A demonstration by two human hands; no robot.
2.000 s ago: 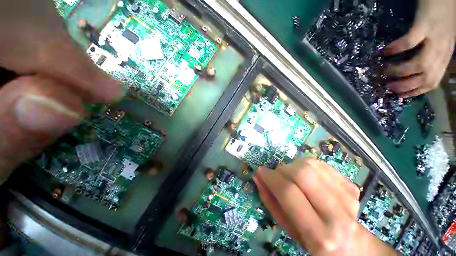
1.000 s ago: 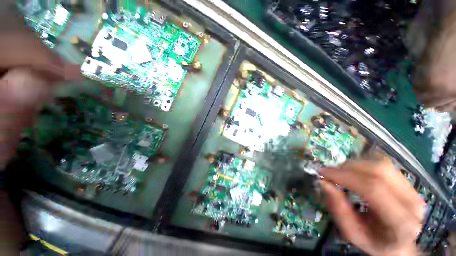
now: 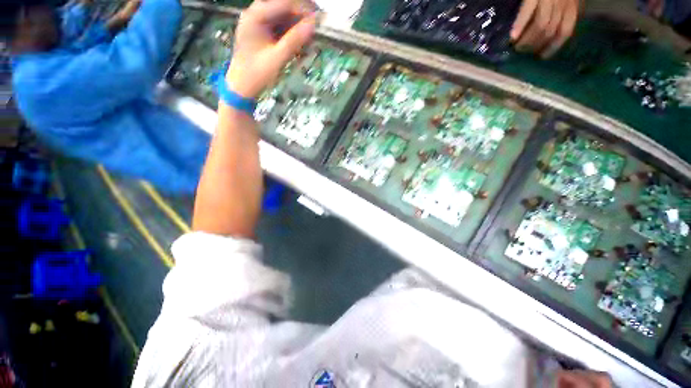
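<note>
My left hand (image 3: 276, 34), with a blue wrist band (image 3: 235, 95), is raised over the line at the top. Its fingers are curled with the thumb near them; whether they pinch anything is not clear. My right hand (image 3: 583, 380) is only a blurred strip of skin at the bottom edge, its fingers cut off. Green circuit boards (image 3: 443, 189) crowded with parts lie in groups in grey-green carriers (image 3: 523, 170) with dark frames. Several boards have silver or white squares on them. The boards under my left hand are partly hidden.
A white rail (image 3: 379, 220) runs along the near side. Another person's hand (image 3: 545, 26) is at the dark component heap (image 3: 454, 21). Pale and black components (image 3: 651, 89) lie on the green mat. A person in blue (image 3: 98, 98) is at left, above blue stools (image 3: 60, 273).
The view has swung and widened, now showing my white sleeve and the floor. My left hand is now farther from the camera; my right hand has left the boards for the bottom edge.
</note>
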